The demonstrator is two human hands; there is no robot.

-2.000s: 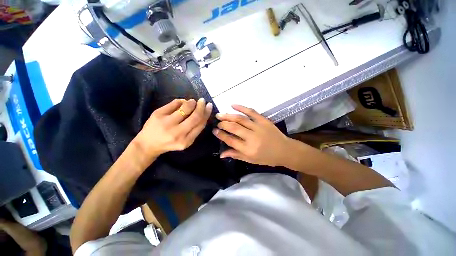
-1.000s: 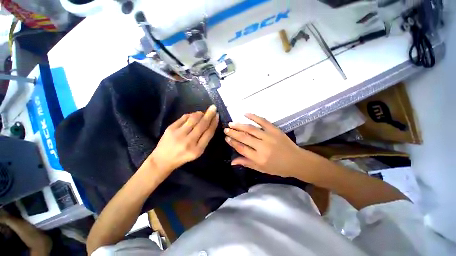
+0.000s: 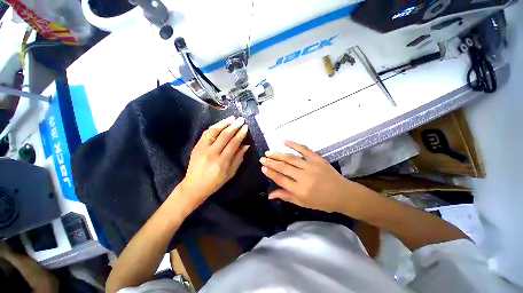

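Observation:
The black garment piece lies heaped left of the needle and hangs over the lap. Its narrow folded edge runs from the presser foot towards the lap. My left hand lies flat on the cloth, fingertips just in front of the foot. My right hand rests with spread fingers on the folded edge, nearer the lap. Neither hand visibly grips the cloth. A small metal attachment sits right of the foot. The cloth's underside is hidden.
The white JACK machine head spans the back. A wooden-handled awl, silver tweezers, a dark rod and black-looped scissors lie at right. Cardboard boxes stand below the table edge. Another person's arm shows lower left.
My left hand has moved forward over the cloth towards the foot, its fingers flatter and more extended than before. My right hand stays by the folded edge. The camera view has shifted.

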